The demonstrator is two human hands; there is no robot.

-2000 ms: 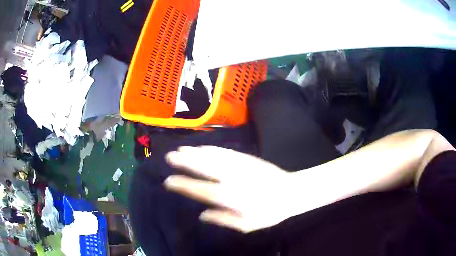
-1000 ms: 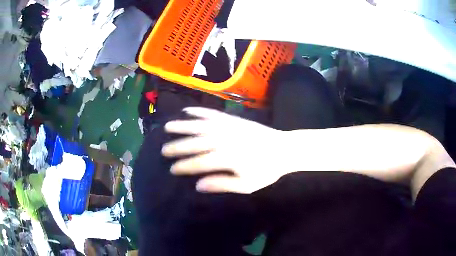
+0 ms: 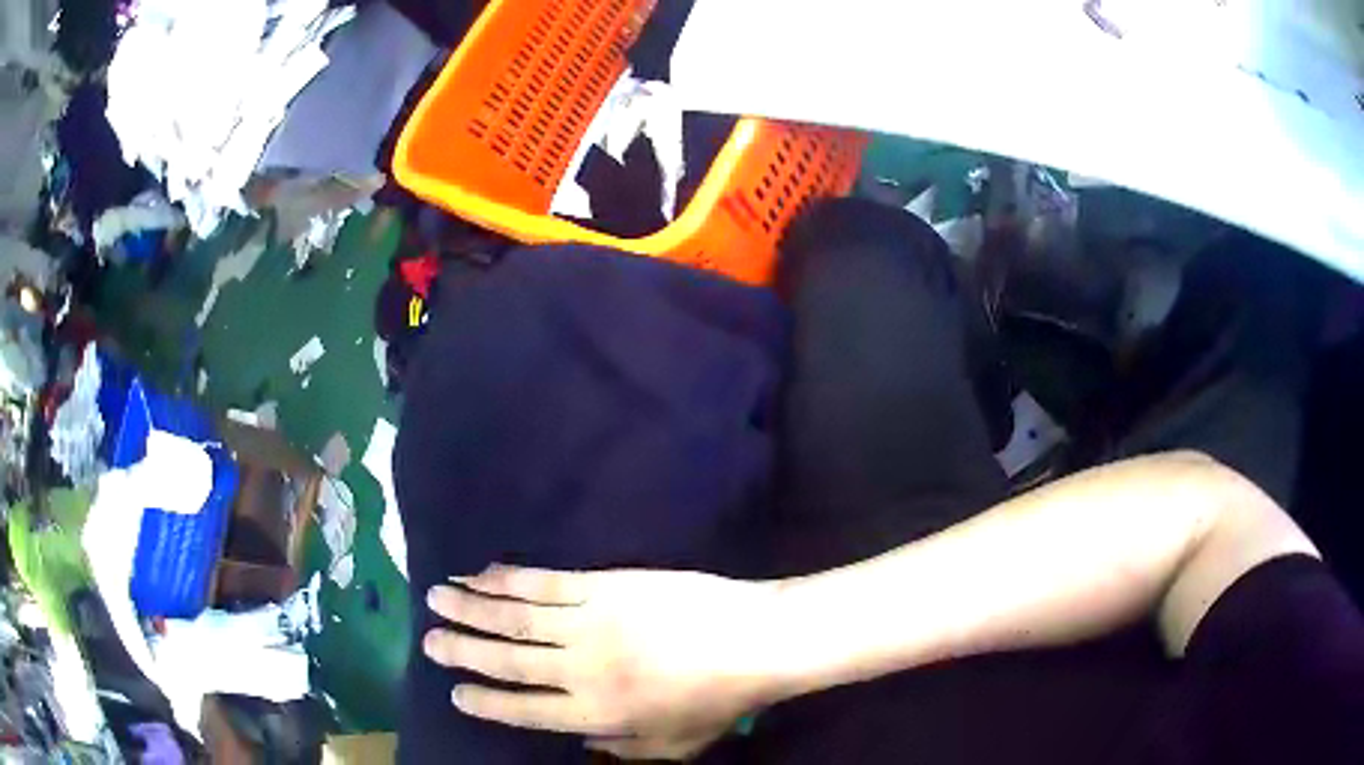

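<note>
A dark navy garment lies spread over my lap, partly in shadow at the bottom of the picture. My right hand lies palm down on its lower part, fingers slightly apart, with no cloth visibly gripped. The bare forearm comes in from the right, from a dark sleeve. My left hand is not in the picture. A dark-clothed leg shows beside the garment.
The orange basket, holding pale and dark cloth, stands beyond the garment. The white table crosses the upper right. White scraps and a blue basket lie left on the green floor.
My right hand has moved down the picture, uncovering more of the garment's upper part. The view has shifted, so the basket and table sit differently from two seconds ago.
</note>
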